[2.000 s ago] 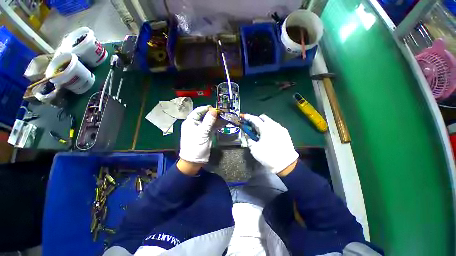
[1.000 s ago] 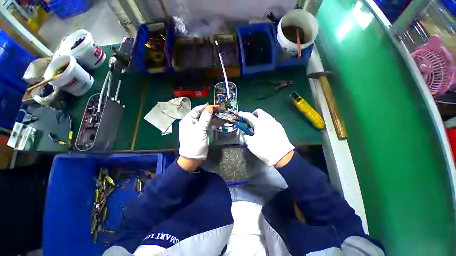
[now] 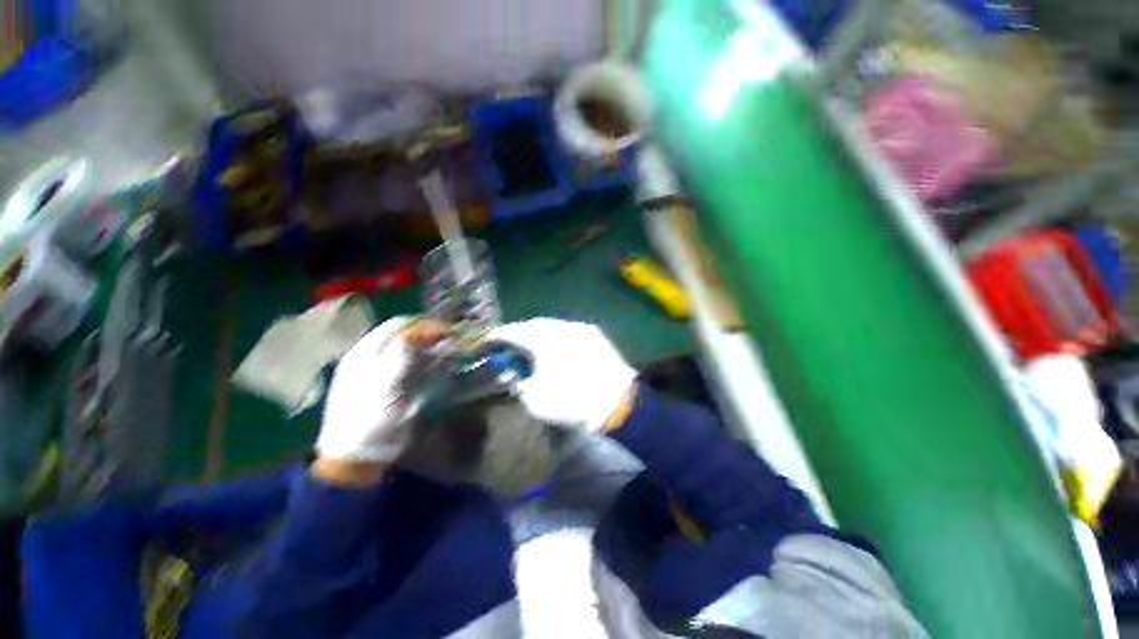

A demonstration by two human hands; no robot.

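Observation:
The whole view is blurred. The lock housing [image 3: 462, 285] lies open side up on the green mat, with a long silver-white bar [image 3: 446, 222] sticking out of its far end. My left hand [image 3: 366, 397], in a white glove with bare fingertips, is at the housing's near left side, fingers bent; whether it holds a small part is too blurred to tell. My right hand [image 3: 570, 370], also gloved, is closed around the blue-handled pliers [image 3: 503, 361] at the near right side. The pliers' jaws and the housing's near end are hidden or smeared.
A crumpled off-white cloth [image 3: 297, 353] lies left, a red object [image 3: 366, 280] behind it. A yellow-handled tool [image 3: 655, 287] and a hammer [image 3: 702, 256] are right, beside the green conveyor [image 3: 824, 325]. Blue bins [image 3: 522, 160] and a white tub [image 3: 602, 110] stand behind. Another grey housing [image 3: 125, 387] is far left.
The camera view has turned right, so the bench appears shifted left and blurred, and more beyond the conveyor shows. Both hands remain at the housing, the pliers still in my right.

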